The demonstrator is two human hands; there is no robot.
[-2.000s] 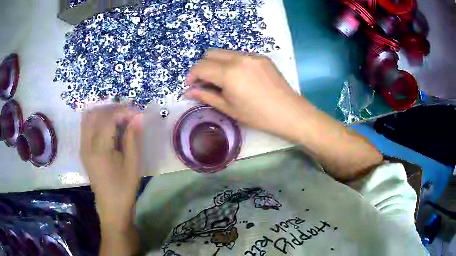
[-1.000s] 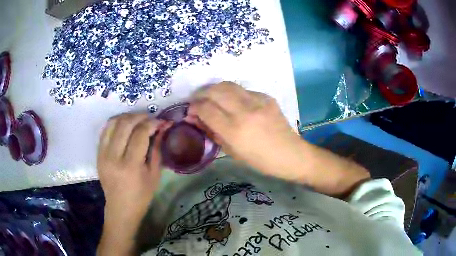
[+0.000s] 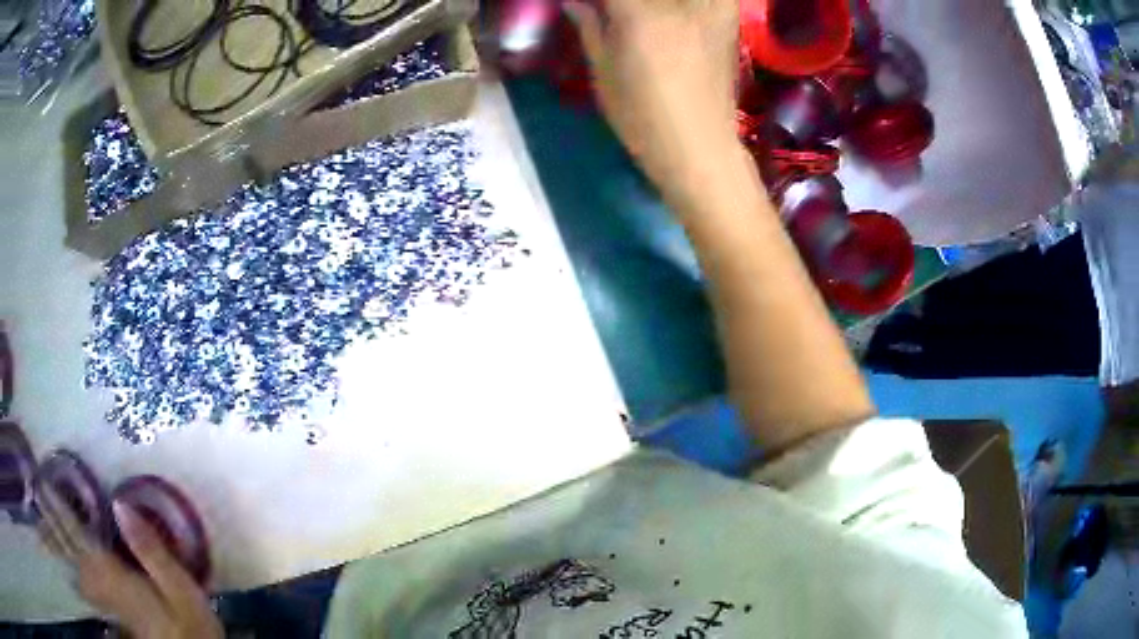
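My left hand (image 3: 138,580) is at the lower left, its thumb and fingers around the near side of a plum flanged housing (image 3: 185,524) standing on the white board. The contact is partly hidden. Other plum housings (image 3: 73,484) stand just left of it. My right hand (image 3: 656,56) is at the top edge, blurred and partly cut off, over the near side of the red flanged parts (image 3: 871,262); its fingertips are unclear. A large pile of small silver nuts or washers (image 3: 262,293) lies on the white board (image 3: 462,437).
A cardboard tray of thin black hoops (image 3: 206,106) sits behind the pile, with boxes of small silver pieces beside it. The white-lined carton (image 3: 987,187) with red parts is at the right. Green bench top (image 3: 625,287) shows between board and carton.
The housing between both hands is gone from the front centre. My left hand has moved left to the set-aside housings, my right hand up to the red parts. The view has shifted.
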